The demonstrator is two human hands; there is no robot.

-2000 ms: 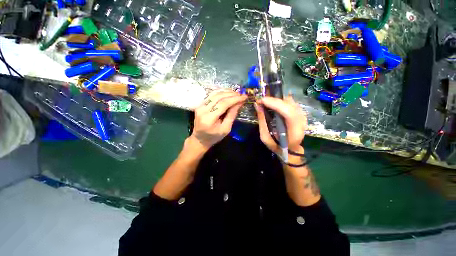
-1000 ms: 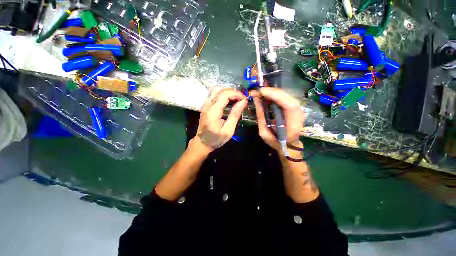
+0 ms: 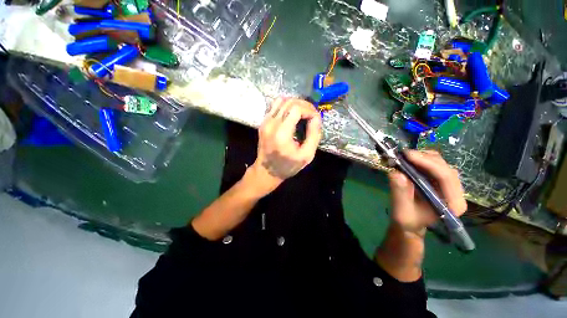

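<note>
My right hand holds the soldering iron by its dark handle. The iron's bright metal shaft points up and left, its tip close to a small blue battery cell near the bench's front edge. A second short blue part and a tan piece touch that cell, and thin orange-red wires run up from them. My left hand is at the bench edge just below the cell, thumb and fingertips together by the yellow wire ends. Whether the fingertips pinch a wire is hard to tell.
An assembly pile of blue cells and green boards lies to the right, beside a dark box. A second pile lies left, by a clear plastic tray overhanging the edge. White scraps and loose wires lie at the back.
My right hand has moved away right and down from my left, and the iron has swung from upright to slanted. The blue cell now shows more fully. The whole view has shifted slightly.
</note>
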